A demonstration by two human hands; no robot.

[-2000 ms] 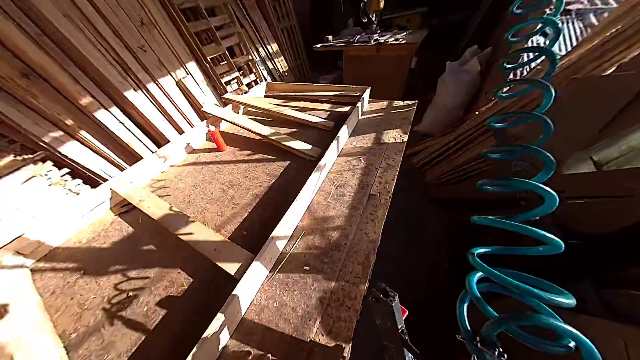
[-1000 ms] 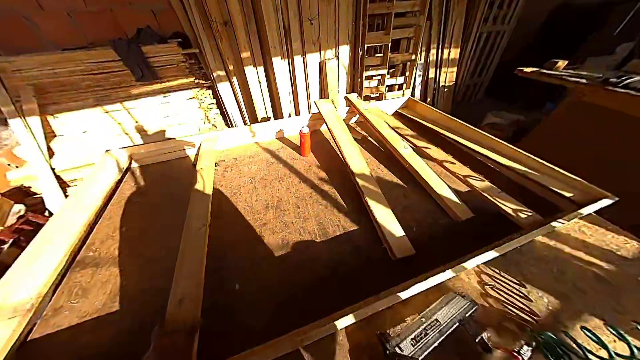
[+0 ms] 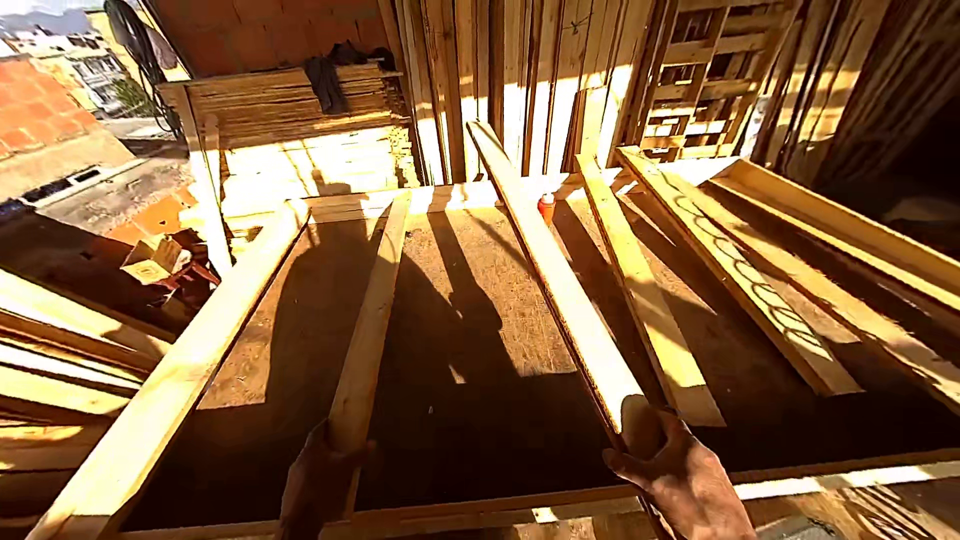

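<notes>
My left hand (image 3: 322,476) grips the near end of a wooden slat (image 3: 373,322) that slopes across the left part of a large wooden frame (image 3: 465,196). In my right hand (image 3: 675,472) is the near end of a wooden board (image 3: 566,289), whose far end rises above the frame's far rail. A narrower board (image 3: 637,285) lies just right of it, and further boards (image 3: 739,277) rest inside the frame farther right. Behind the held board stands a red bottle (image 3: 547,208) near the far rail.
Stacked slats (image 3: 277,105) with a dark cloth (image 3: 327,82) stand at the back left. Upright planks (image 3: 517,82) and a pallet-like lattice (image 3: 697,75) line the back. A cardboard box (image 3: 156,259) and more boards (image 3: 60,360) are at the left.
The view has swung left. Both hands are now in sight on wood, and the board in my right hand has its near end raised or shifted toward me.
</notes>
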